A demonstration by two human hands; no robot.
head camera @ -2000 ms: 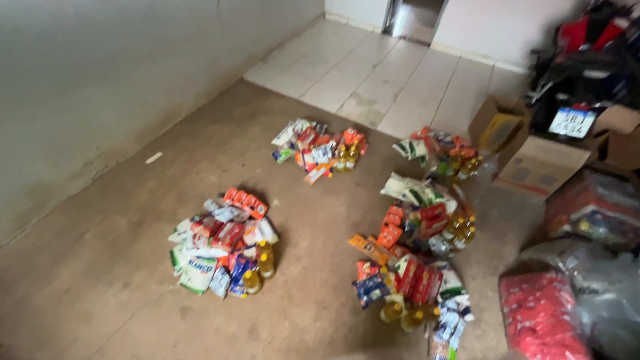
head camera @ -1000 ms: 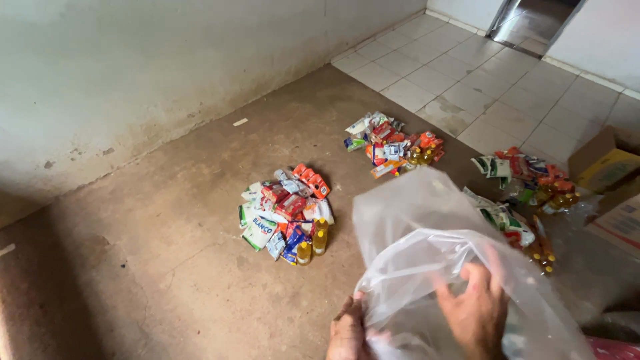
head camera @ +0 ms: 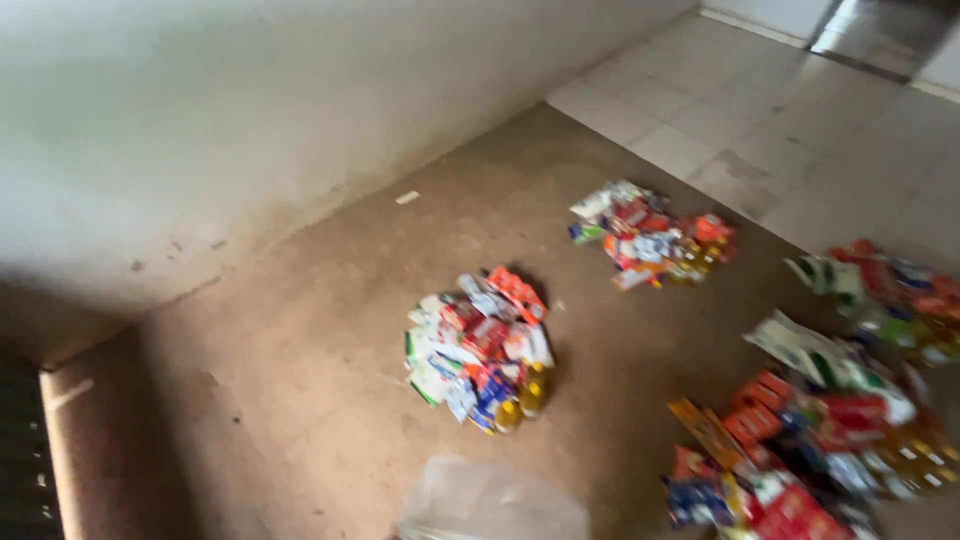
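Note:
A clear plastic bag [head camera: 491,502] shows at the bottom centre of the blurred head view, its lower part cut off by the frame edge. Both of my hands are out of view, apart from a possible dark sliver at the bag's left side that I cannot make out. Beyond the bag, a pile of packaged groceries [head camera: 480,345] lies on the brown floor, with bottles of yellow oil [head camera: 533,390] at its right edge. A second grocery pile [head camera: 652,236] lies farther back, near the tiles.
More grocery piles [head camera: 847,412] spread along the right side, with orange packets and oil bottles among them. A stained pale wall [head camera: 300,97] runs along the left. White floor tiles [head camera: 675,97] lead to a doorway [head camera: 862,37]. A dark object stands at the lower left edge.
One second ago both hands held the clear bag at the lower right; now the hands are out of view and only the bag's upper part shows. The view has shifted.

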